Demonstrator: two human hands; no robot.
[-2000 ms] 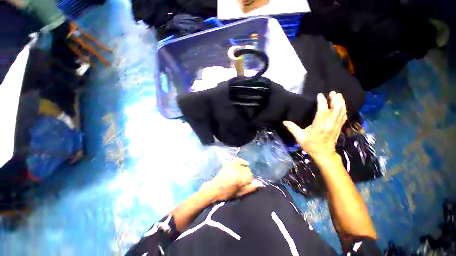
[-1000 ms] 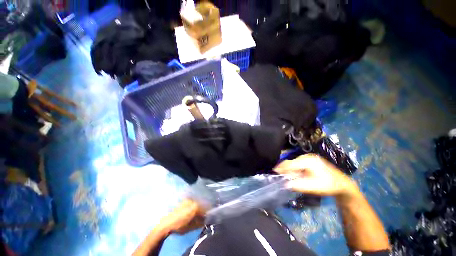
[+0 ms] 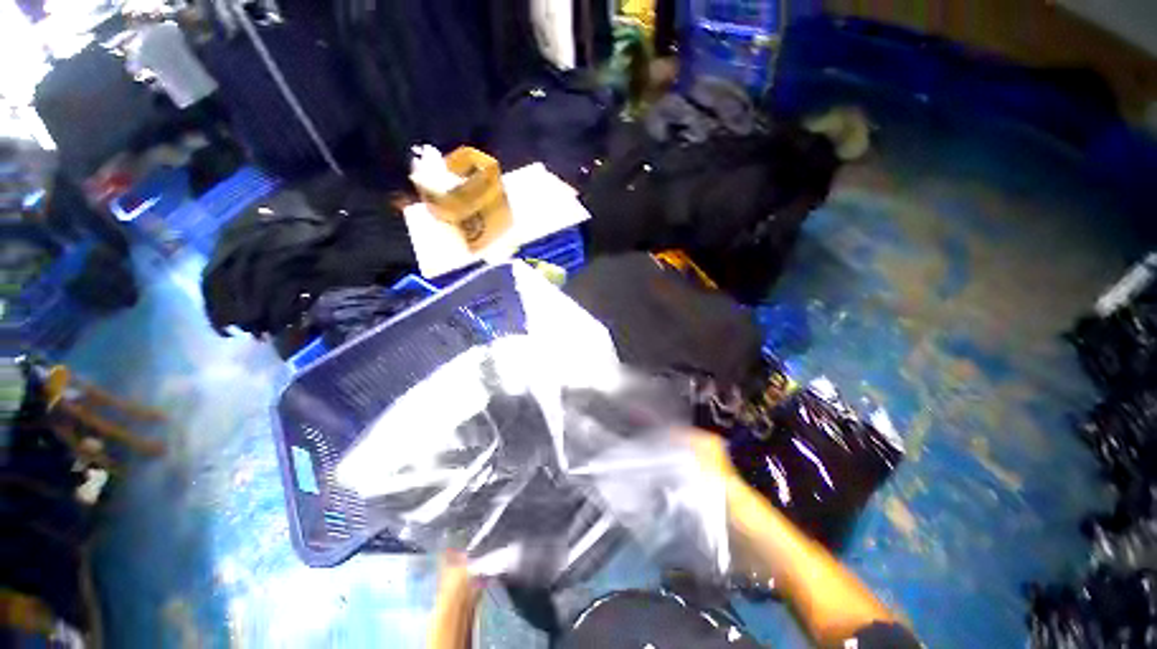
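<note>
A clear poly bag (image 3: 444, 437), glossy and blurred, lies over the upper part of a black garment (image 3: 539, 526) in front of me. The garment's lower part shows below the film. My left hand (image 3: 457, 573) is at the bag's lower left edge, small and blurred, with its fingers not clear. My right hand (image 3: 698, 459) is at the bag's right side, partly covered by film and blurred, and holds the bag. The hanger hook and the pole are hidden under the bag.
A grey-blue slotted crate (image 3: 294, 475) stands behind the garment, with white sheet (image 3: 558, 323) over its right edge. Behind it, a cardboard box (image 3: 472, 203) sits on a white board (image 3: 546, 203). Black heaps (image 3: 305, 247) surround the crate. Shiny bagged garments (image 3: 812, 469) lie at right.
The clear bag was low in front of the garment and is now spread up over it, hiding the hanger. Both hands have moved along with the film. The view has tilted up.
</note>
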